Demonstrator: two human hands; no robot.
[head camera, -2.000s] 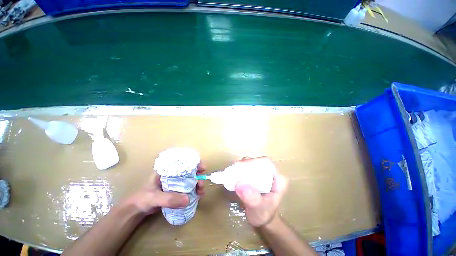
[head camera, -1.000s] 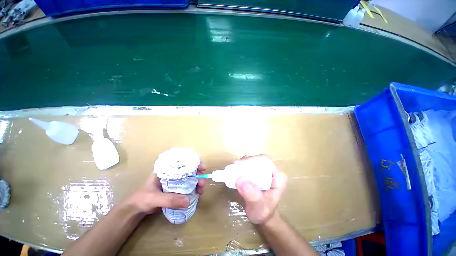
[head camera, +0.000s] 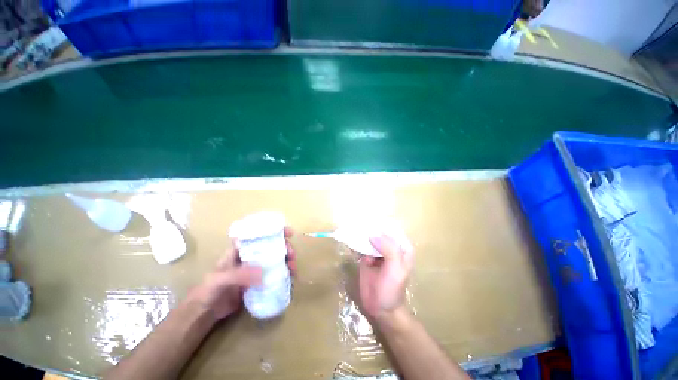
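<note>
My left hand (head camera: 225, 286) holds a white-grey fabric piece (head camera: 265, 278) over the tan bench, its thick gathered rim at the top. The thumb lies across the front and fingertips show at its right side. My right hand (head camera: 387, 276) holds a white squeeze bottle (head camera: 364, 236) on its side, partly washed out by glare. Its teal tip (head camera: 321, 234) points left at the piece, with a gap between them. Two spare bottles, one (head camera: 110, 214) farther left and one (head camera: 167, 241) nearer, lie on the bench.
A green belt (head camera: 186, 119) runs behind the tan bench (head camera: 461, 274). A blue crate (head camera: 546, 215) with pale pieces and clear liner stands at right. Grey-white pieces (head camera: 13, 299) lie at far left. Another blue crate (head camera: 171, 30) is across the belt.
The teal tip has come away from the piece, leaving a gap. The view has tilted up and shifted, showing more of the far crates and far-left pieces. The pale scrap on the belt has moved right.
</note>
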